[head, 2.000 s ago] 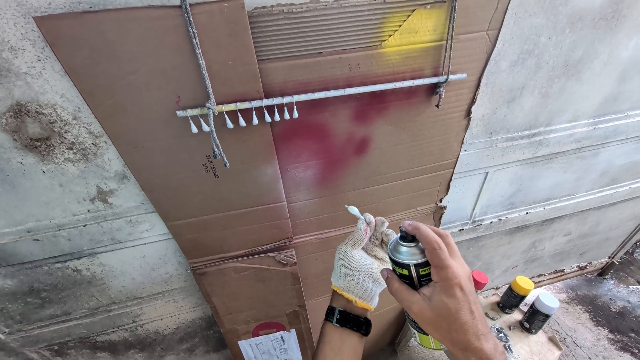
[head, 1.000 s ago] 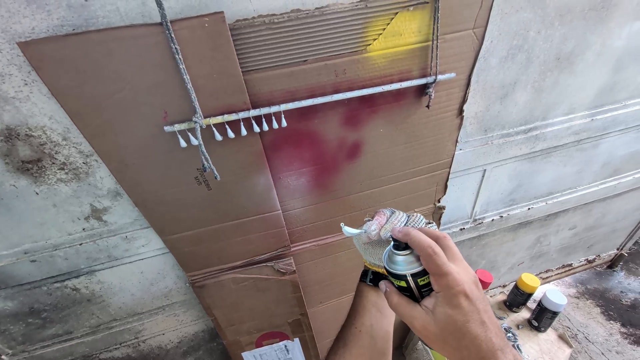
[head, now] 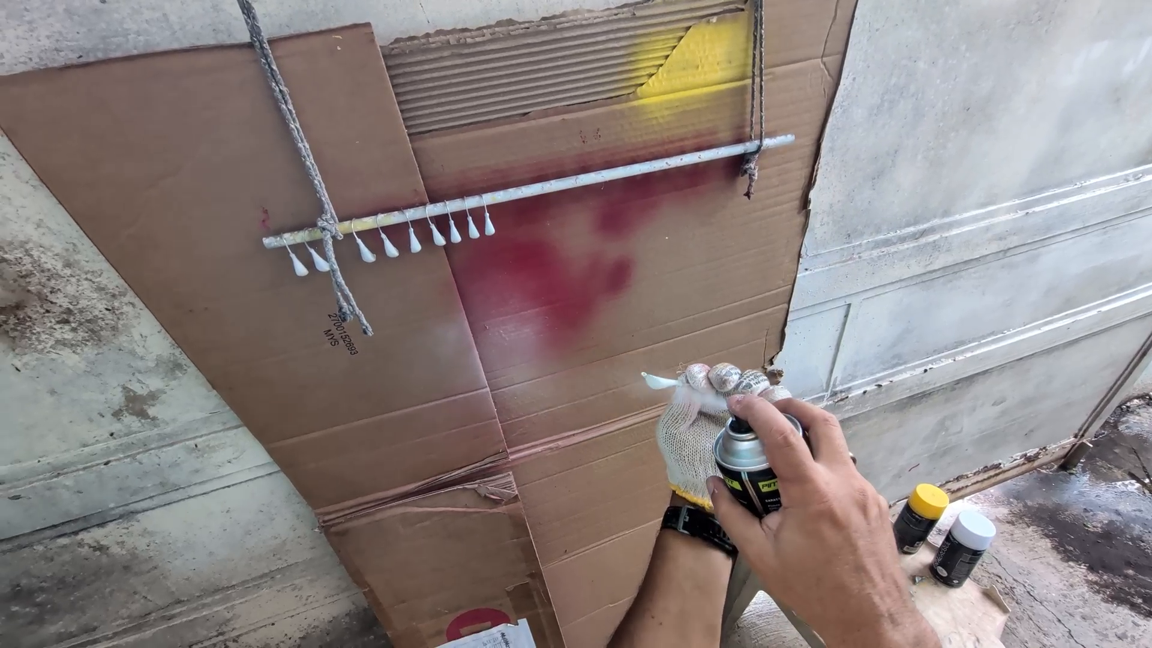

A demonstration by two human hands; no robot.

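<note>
My left hand [head: 702, 432], in a knitted work glove with a yellow cuff, holds a small white teardrop-shaped piece [head: 660, 382] at its fingertips. Close beside it, my right hand [head: 805, 504] is bare and wrapped around an aerosol spray can [head: 745, 459], a finger on the nozzle. A faint whitish mist shows between nozzle and glove. Above, several similar white teardrop pieces [head: 415, 238] hang by thin wires from the left part of a paint-spotted rod [head: 558, 183]. Two cords [head: 286, 108] hold the rod up.
Behind the rod, large cardboard sheets [head: 225, 171] with red and yellow overspray cover part of a grey panelled wall [head: 972, 117]. Spray cans with a yellow cap [head: 928, 501] and a white cap [head: 975, 530] stand at the lower right. Paper [head: 495, 636] lies at the bottom edge.
The gloved hand has turned, and its knuckles now face up with the white piece pointing left. The red-capped can seen earlier is now out of sight. The view has shifted slightly.
</note>
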